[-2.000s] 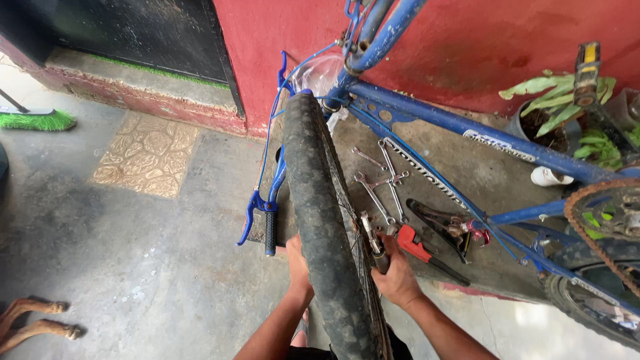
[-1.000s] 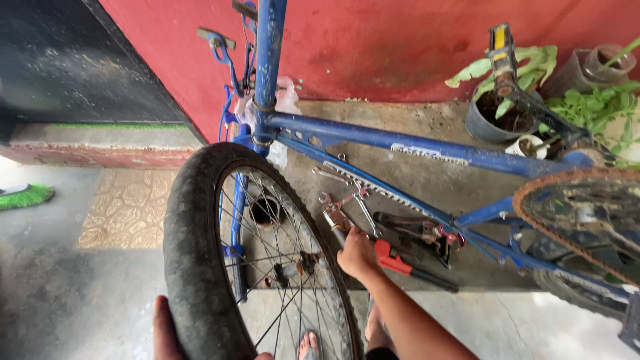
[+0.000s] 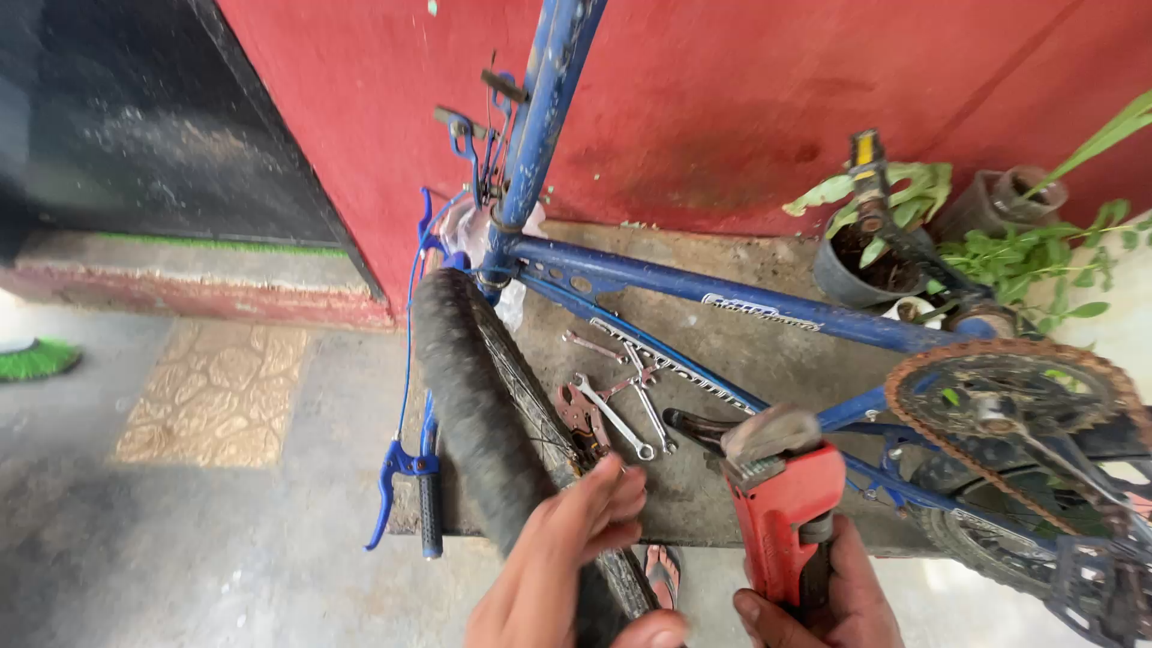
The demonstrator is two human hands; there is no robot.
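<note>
A red pipe wrench (image 3: 785,526) is gripped in my right hand (image 3: 832,598), its jaws upward. My left hand (image 3: 571,558) lies over the bicycle wheel (image 3: 477,409), with its fingers near the axle at the hub; whether they hold the axle end cannot be told. The wheel stands apart from the fork of an upturned blue bicycle frame (image 3: 630,270). Beyond my left hand, locking pliers (image 3: 580,409) and several wrenches (image 3: 616,418) lie on the concrete ledge.
A chainring with a rusty chain (image 3: 990,414) and a pedal (image 3: 868,175) are at the right. Potted plants (image 3: 864,261) stand by the red wall (image 3: 702,117). The handlebar grip with brake lever (image 3: 430,513) juts down at the left. A sandaled foot (image 3: 663,576) is below.
My right hand now holds the red pipe wrench, which lay on the ledge before. The locking pliers, by my right hand earlier, now lie on the ledge. My left hand has moved towards the hub.
</note>
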